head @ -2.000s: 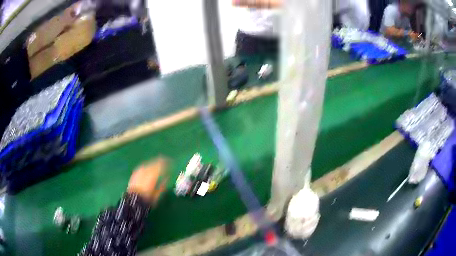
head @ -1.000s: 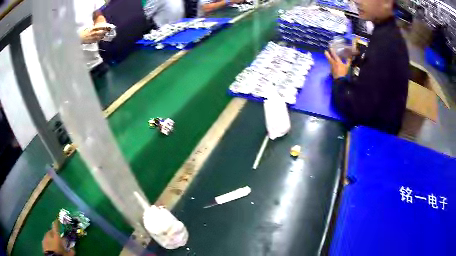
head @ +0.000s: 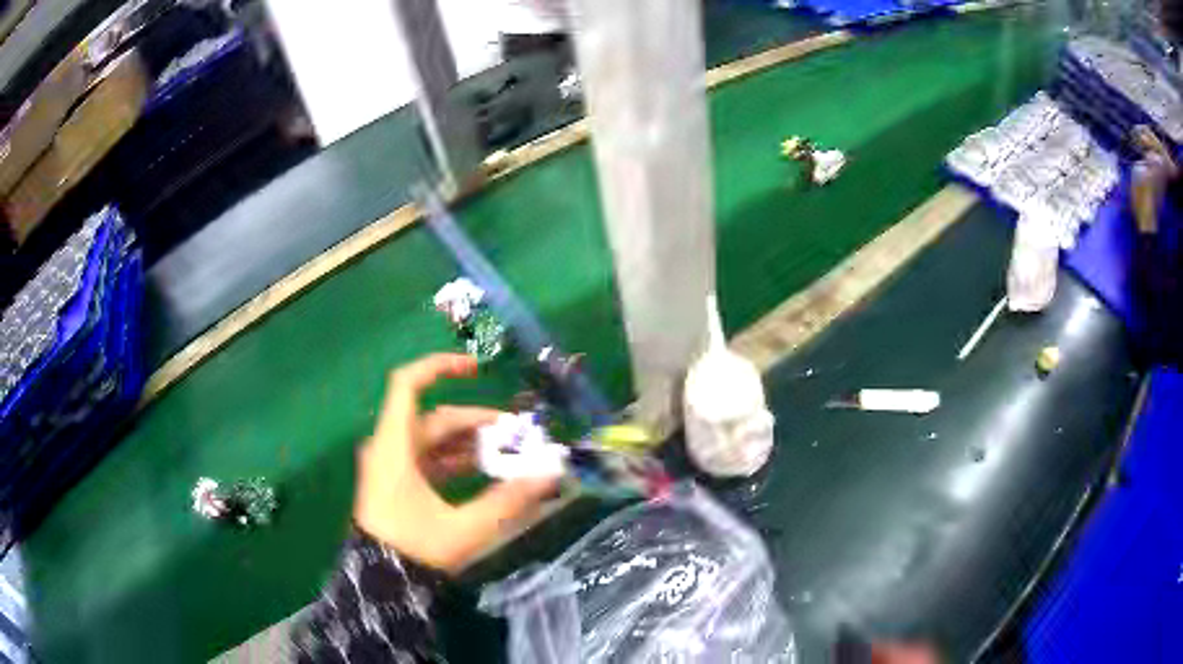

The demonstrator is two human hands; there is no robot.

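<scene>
My left hand [head: 435, 486], in a dark patterned sleeve, holds a wired board assembly [head: 522, 448] between thumb and fingers over the belt's near edge. Its white plastic part faces the palm. Blurred dark wires and a yellow part extend right, in front of the clear strip [head: 487, 275]. A dark and reddish blur [head: 895, 650] is cut off by the bottom edge; it may be my right hand, but its grip cannot be told. A crinkled clear plastic bag [head: 675, 584] lies below the held assembly.
Other assemblies lie on the green belt [head: 311, 376]: one behind my left hand [head: 461, 305], one at left [head: 234, 499], one farther right [head: 813, 161]. A white post [head: 649, 195], glue bottle [head: 727, 415] and white-handled tool [head: 898, 401] are at right. Blue trays stand at left.
The view has swung left from the blue cover. My left hand, low on the belt at an assembly before, is now raised near the bag with an assembly in its fingers.
</scene>
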